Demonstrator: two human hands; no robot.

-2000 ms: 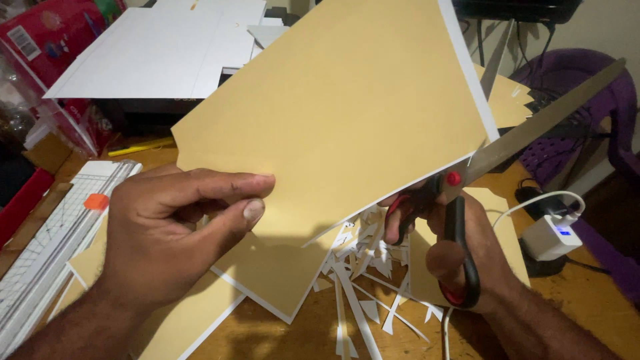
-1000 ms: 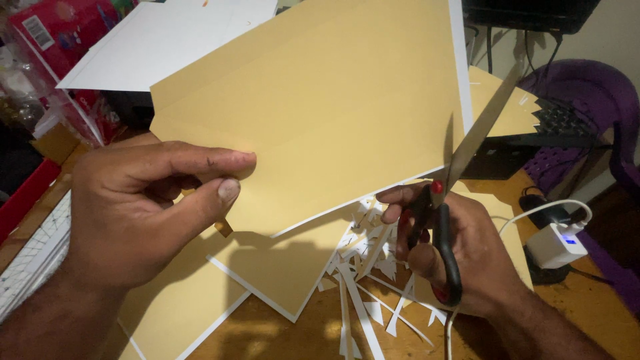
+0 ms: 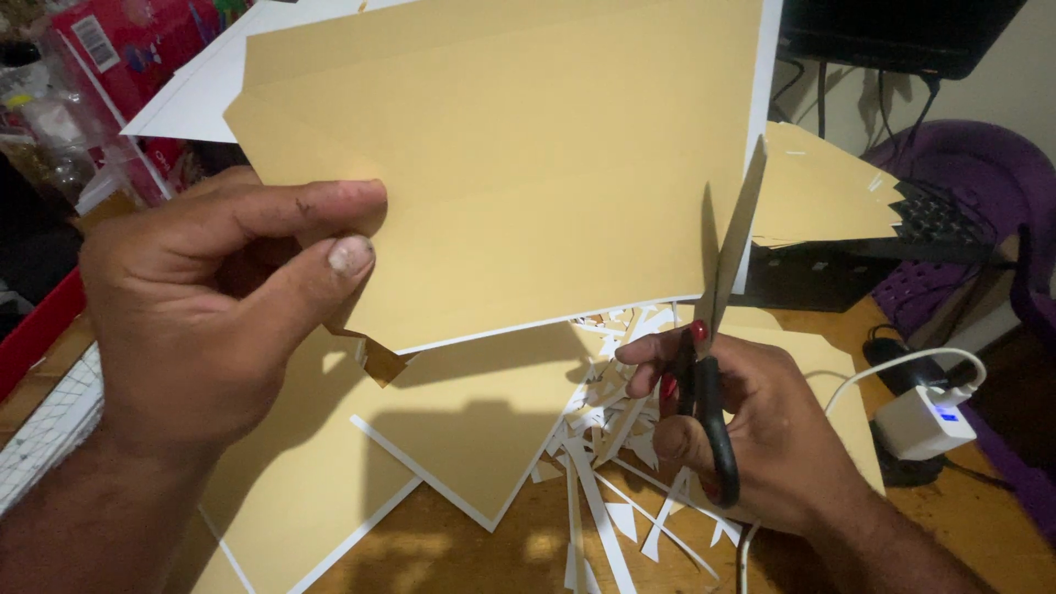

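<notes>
My left hand (image 3: 223, 289) pinches the lower left edge of a tan paper sheet (image 3: 511, 165) between thumb and fingers, holding it up off the table. White margins run along the sheet's right and lower edges. In my right hand (image 3: 742, 421) is a pair of scissors (image 3: 711, 363) with black handles and a red pivot, blades pointing up. The blades lie at the sheet's lower right corner, one in front of it; how far the other reaches behind is hard to tell. Below, thin white and tan paper offcuts (image 3: 610, 429) lie in a heap beside my right hand.
More tan sheets with white borders (image 3: 462, 429) lie on the wooden table (image 3: 462, 561). A white charger (image 3: 924, 421) with a cable sits at right. Tan cut pieces (image 3: 825, 190) rest behind, near a purple chair (image 3: 949, 148). A gridded white board (image 3: 58, 429) is at left.
The sheet has turned in my left hand, its lower edge now closer to level. The scissors have swung from slanting right to nearly upright. The notched lower left corner of the sheet now shows.
</notes>
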